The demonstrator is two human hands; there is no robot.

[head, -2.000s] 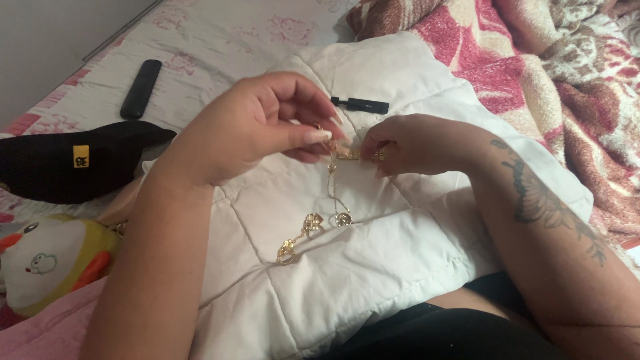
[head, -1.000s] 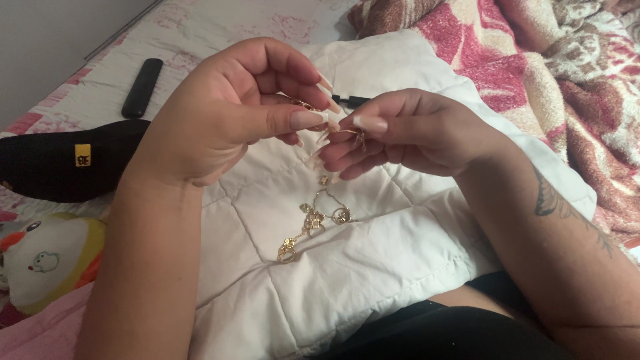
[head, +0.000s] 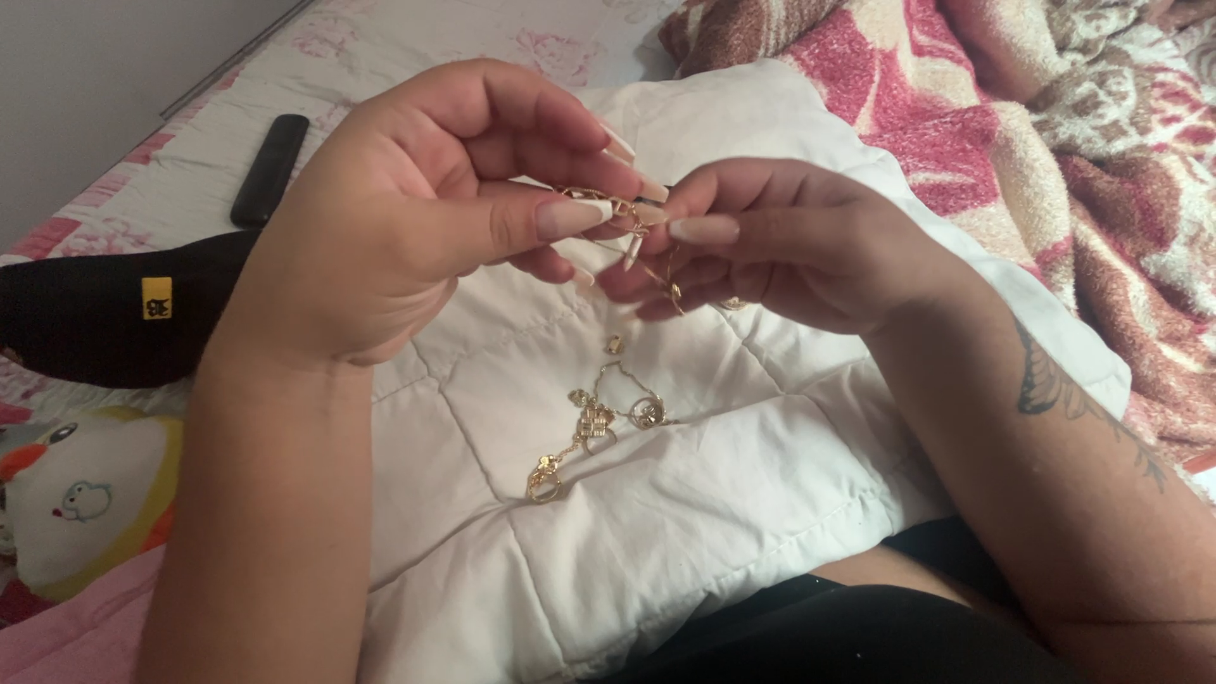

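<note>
Between thumb and fingers, my left hand [head: 475, 190] pinches gold-coloured jewelry [head: 622, 211], with chain links visible. My right hand [head: 779, 237] meets it at the fingertips and grips part of the same piece; a thin strand with a small charm [head: 675, 290] hangs beneath its fingers. Exactly where the piece ends is hidden by the fingers. Below both hands, a gold-coloured chain [head: 622, 370] lies on the white quilt with a round ornament [head: 648, 412], a boxy charm [head: 596, 423] and a ring-like piece [head: 544, 480] touching or close to it.
The white quilted cover [head: 608, 551] lies over my lap. At left are a black elongated object [head: 270, 171], a black fabric item [head: 85, 309] with a yellow tag, and a plush toy [head: 104, 503]. A red, cream and brown blanket [head: 931, 114] is bunched at right.
My right hand has turned so its thumb and fingers show more, and it has come closer to my left hand. Both hands are higher over the quilt than two seconds ago.
</note>
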